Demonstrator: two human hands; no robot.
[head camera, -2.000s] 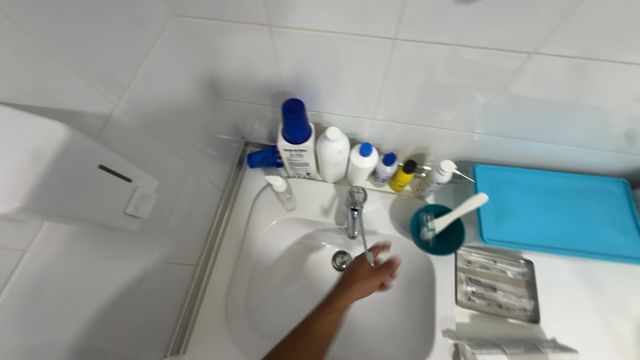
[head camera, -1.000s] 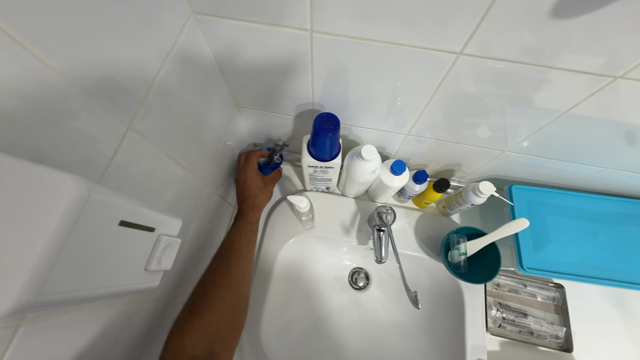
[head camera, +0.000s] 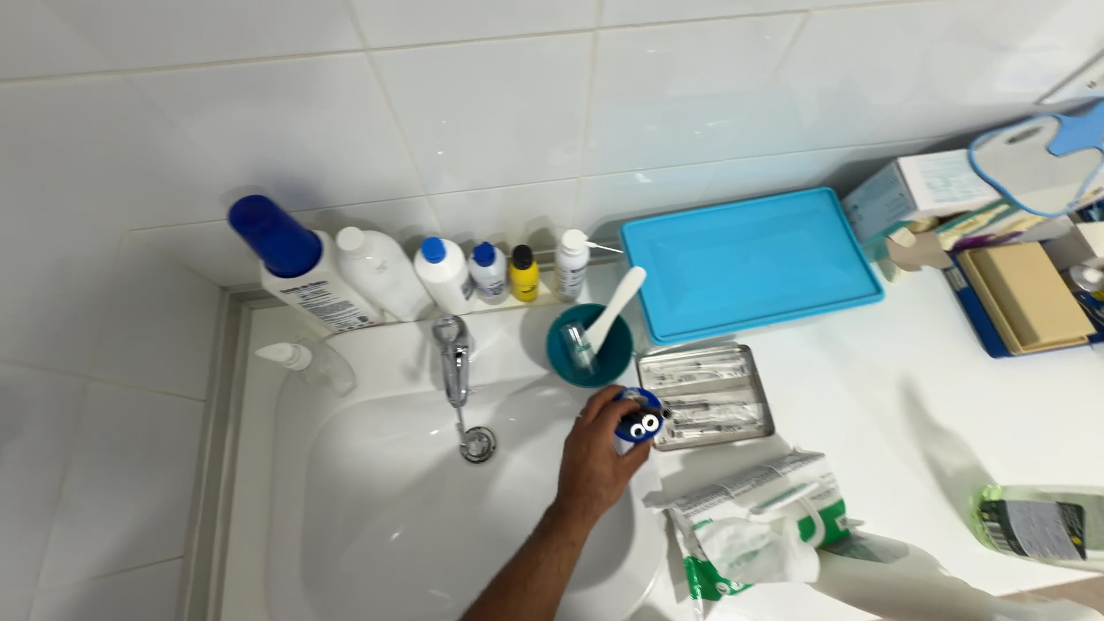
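My left hand (head camera: 597, 453) reaches in from the bottom and grips a small blue cup (head camera: 636, 436) by its rim, over the sink's right edge. Dark items with two round white ends stand in the cup. Just right of it lies a metal tray (head camera: 763, 401) with clear-wrapped slender items. Behind the hand, a teal bowl (head camera: 562, 369) holds a white spatula (head camera: 616, 305) and a small clear container (head camera: 578, 343). My right hand is not in view.
Several bottles (head camera: 444, 276) line the back of the white sink (head camera: 388, 517), behind the chrome faucet (head camera: 454, 366). To the right are a blue-lidded box (head camera: 750, 263), a wipes packet (head camera: 828, 487), a green-tinted bottle (head camera: 1035, 526) and cardboard boxes (head camera: 1035, 293).
My left hand has carried the blue cup from the back left corner, beside the bottles, to the sink's right edge near the metal tray. The view has shifted right.
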